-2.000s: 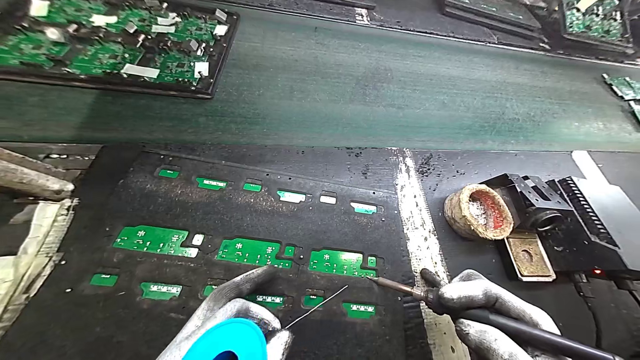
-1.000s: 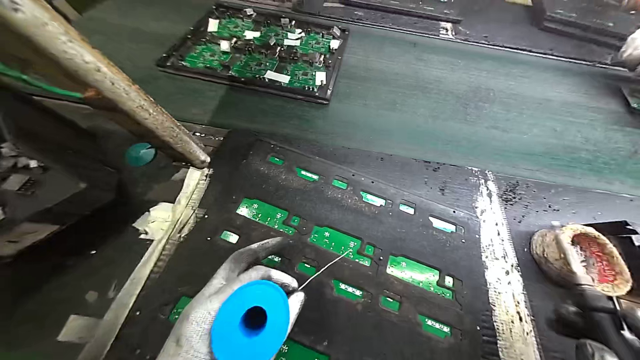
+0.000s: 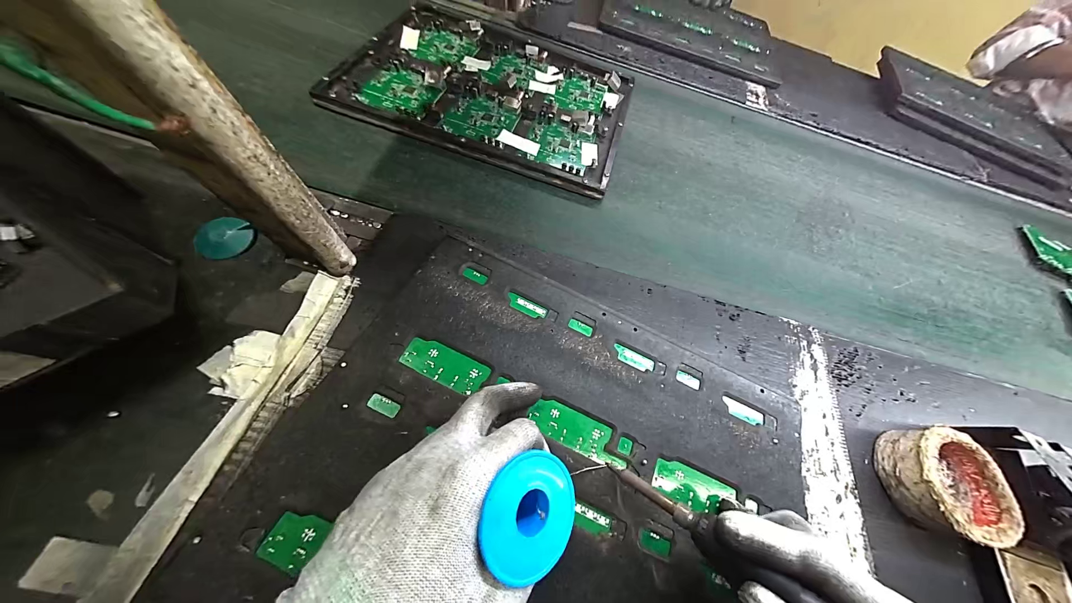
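My gloved left hand (image 3: 452, 494) holds a blue spool (image 3: 553, 536) of solder wire, low in the middle of the view. The thin wire (image 3: 590, 469) runs from it to the lower right edge of a green circuit board (image 3: 574, 425). My gloved right hand (image 3: 787, 548) grips a soldering iron (image 3: 657, 496), its tip at that same edge beside the wire's end. The boards sit in cutouts of a black pallet (image 3: 536, 360). Another green board (image 3: 691, 481) lies just right of the tip, partly behind the iron and hand.
A black tray (image 3: 611, 167) of populated boards rests on the green conveyor belt (image 3: 754, 218). A crusted round pot (image 3: 909, 481) stands at right. A worn post (image 3: 251, 159) slants down at left. Across the belt, a person's arm (image 3: 1022, 50) is beside stacked black pallets (image 3: 980, 117).
The view has swung left since two seconds ago. My right hand with the iron, beside the round pot one second ago, has come left to the board. My left hand still holds the spool.
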